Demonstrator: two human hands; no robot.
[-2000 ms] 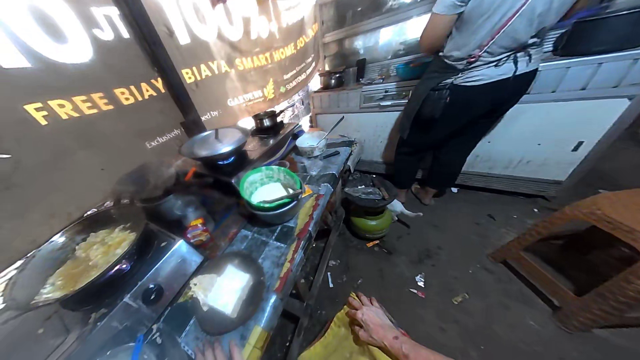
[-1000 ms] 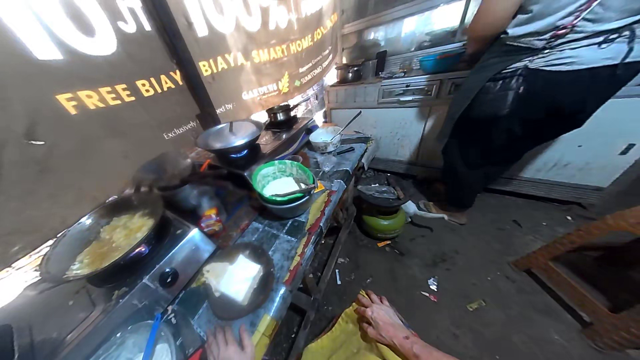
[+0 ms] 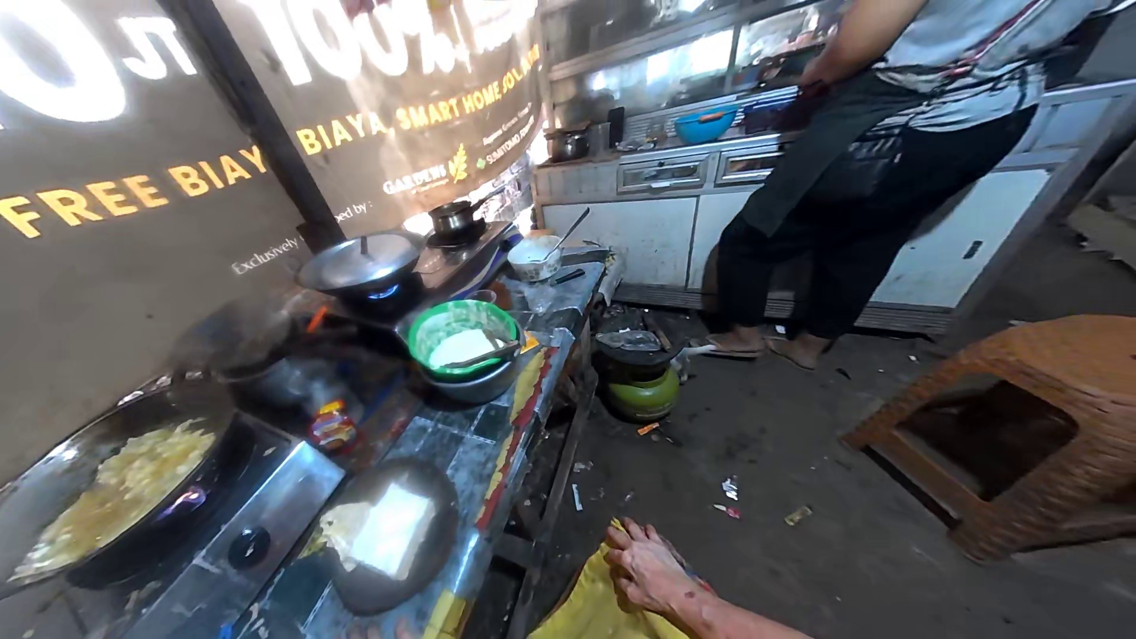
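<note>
My right hand (image 3: 646,568) rests on yellow cloth (image 3: 590,599) at the bottom centre, its fingers curled over the cloth's upper edge; whether it grips the cloth is unclear. Only blurred fingertips of my left hand (image 3: 380,630) show at the bottom edge, by the counter, just below a dark round plate (image 3: 355,577). On that plate lie a white rectangular sheet or slab (image 3: 398,532) and a pale piece beside it. Left of the plate, a wok (image 3: 209,399) with yellowish food frying (image 3: 133,484) sits on a lit gas stove (image 3: 266,506).
A green bowl (image 3: 426,324) of white mixture holds a utensil. Behind are a lidded pan (image 3: 359,264) over a flame and a white bowl (image 3: 535,271) with a spoon. A green gas cylinder (image 3: 641,397), a brown stool (image 3: 1047,373) and a person (image 3: 834,195) at the cabinet stand right.
My left hand showed more at the counter's edge a second ago; now only fingertips remain in view. My right hand stays on the yellow cloth. The view has shifted somewhat.
</note>
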